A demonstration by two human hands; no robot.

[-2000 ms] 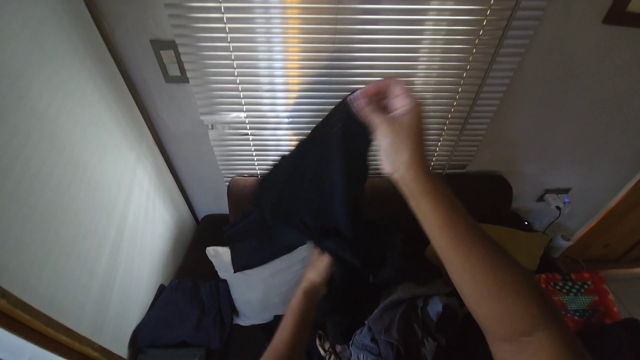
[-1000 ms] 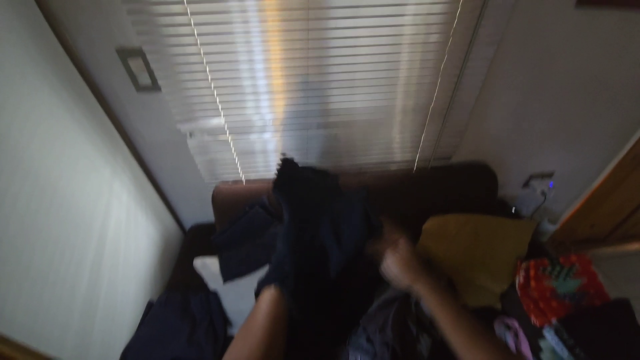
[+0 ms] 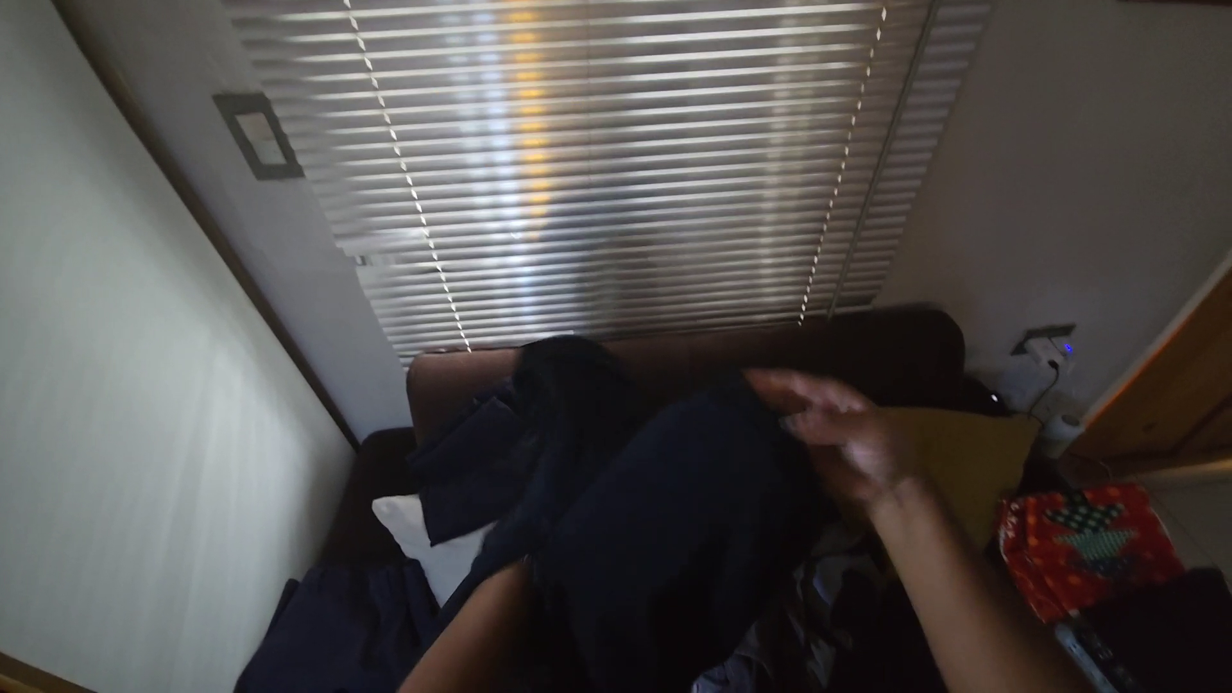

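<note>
A dark garment [image 3: 674,520] hangs in the middle of the view, above a dark sofa. My right hand [image 3: 842,433] grips its upper right edge, with the fingers blurred. On the left, my left hand is hidden inside or behind the dark cloth; only the forearm [image 3: 481,626] shows, so its fingers cannot be seen. Behind the garment, another dark folded cloth [image 3: 472,472] lies partly over a white cloth or pillow [image 3: 438,549]. Folded dark clothes [image 3: 337,626] lie at the lower left, and crumpled grey clothing [image 3: 808,626] is below my right hand.
The brown sofa backrest [image 3: 866,356] stands beneath window blinds [image 3: 626,173]. A mustard cushion [image 3: 962,462] and a red patterned cloth item [image 3: 1088,544] are at the right. A charger [image 3: 1049,348] with a cable is plugged into the wall. A pale panel [image 3: 144,385] borders the left side.
Two seconds ago my right hand held the dark cloth high before the blinds; the cloth is now lower and spread differently. Since one second ago, my right hand has risen with its edge.
</note>
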